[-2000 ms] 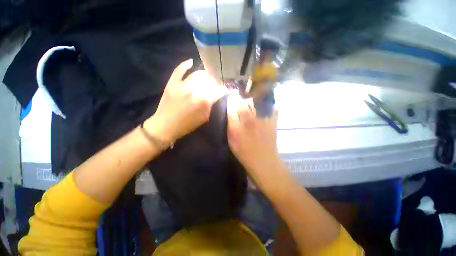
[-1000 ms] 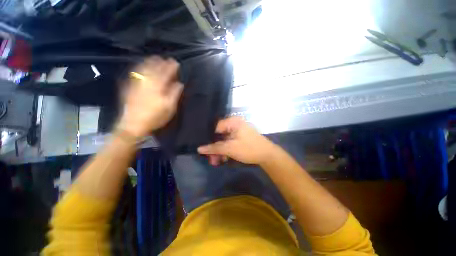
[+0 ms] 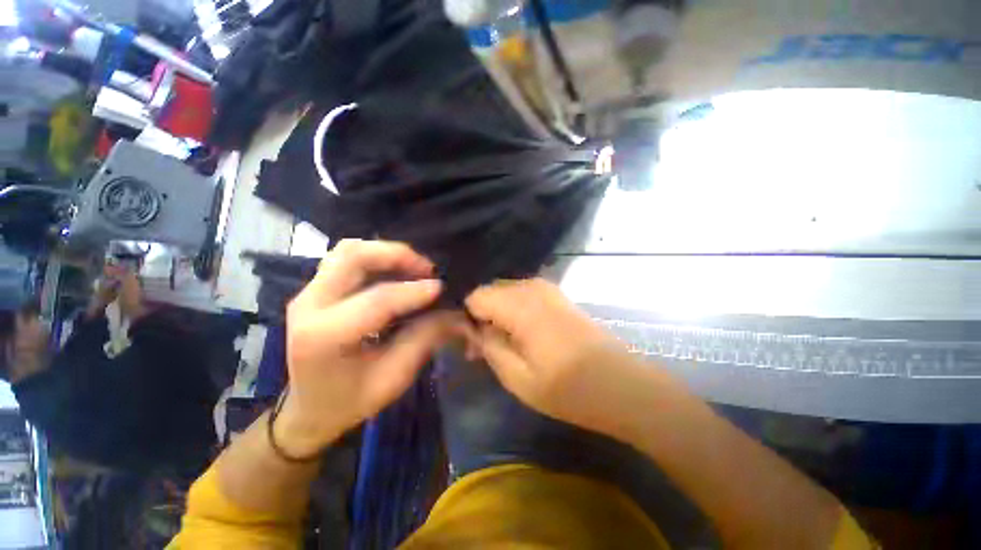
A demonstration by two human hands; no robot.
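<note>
The black garment (image 3: 430, 161) is stretched from the presser foot and needle area (image 3: 602, 161) toward me, with creases fanning out from the needle. A pale curved strip (image 3: 323, 150) lies on it at the left. My left hand (image 3: 360, 333) and my right hand (image 3: 538, 344) meet at the garment's near edge, in front of the table, and pinch it between their fingertips. The exact fold between the fingers is hidden. The sewing machine head (image 3: 775, 54) with blue lettering is at the upper right.
The white table (image 3: 796, 215) has a printed ruler (image 3: 796, 352) along its front edge. At the left are a grey machine part with a round vent (image 3: 134, 201), a red item (image 3: 185, 107) and another person in dark clothing (image 3: 129, 376).
The view has swung left. My left hand has come off the top of the cloth down to its near edge, beside my right hand. The cloth is now drawn tight from the needle.
</note>
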